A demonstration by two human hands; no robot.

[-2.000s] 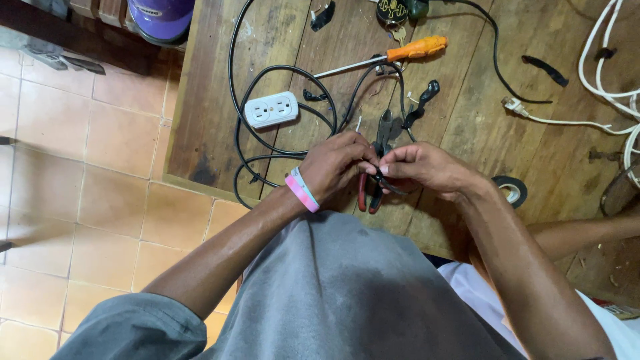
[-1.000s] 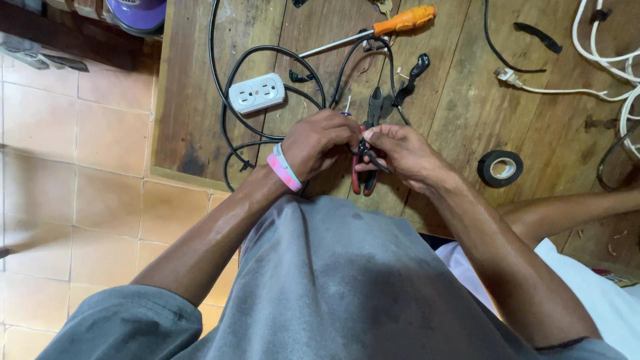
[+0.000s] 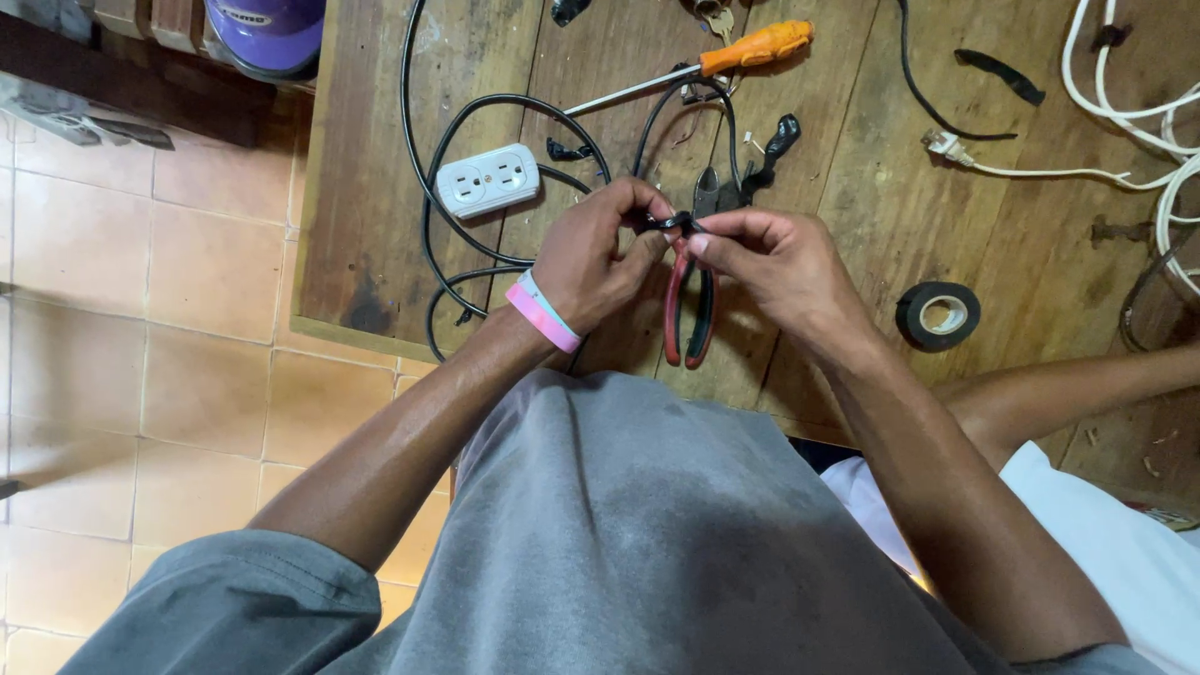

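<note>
Between my two hands a short stretch of black cable (image 3: 677,221) is pinched in the fingertips. My left hand (image 3: 605,248), with pink and pale blue bands at its wrist, grips one end; my right hand (image 3: 773,262) grips the other. Directly beneath them lie pliers (image 3: 693,314) with red and black handles, their jaws pointing away from me. A white double electrical outlet (image 3: 488,180) rests left of my left hand, among loops of black cable (image 3: 427,187). Beyond my hands lies a screwdriver (image 3: 756,48) with an orange handle. The exact join in the pinched cable is too small to tell.
A roll of black electrical tape (image 3: 938,316) lies right of my right hand. Coiled white cable (image 3: 1172,178) with a plug (image 3: 947,146) and black tape scraps (image 3: 999,75) are farther right. Another person's arm (image 3: 1078,394) rests at the wooden table's (image 3: 366,272) near right edge.
Both hands stay together over the pliers. The black piece between the fingertips now shows more plainly. The view has shifted slightly.
</note>
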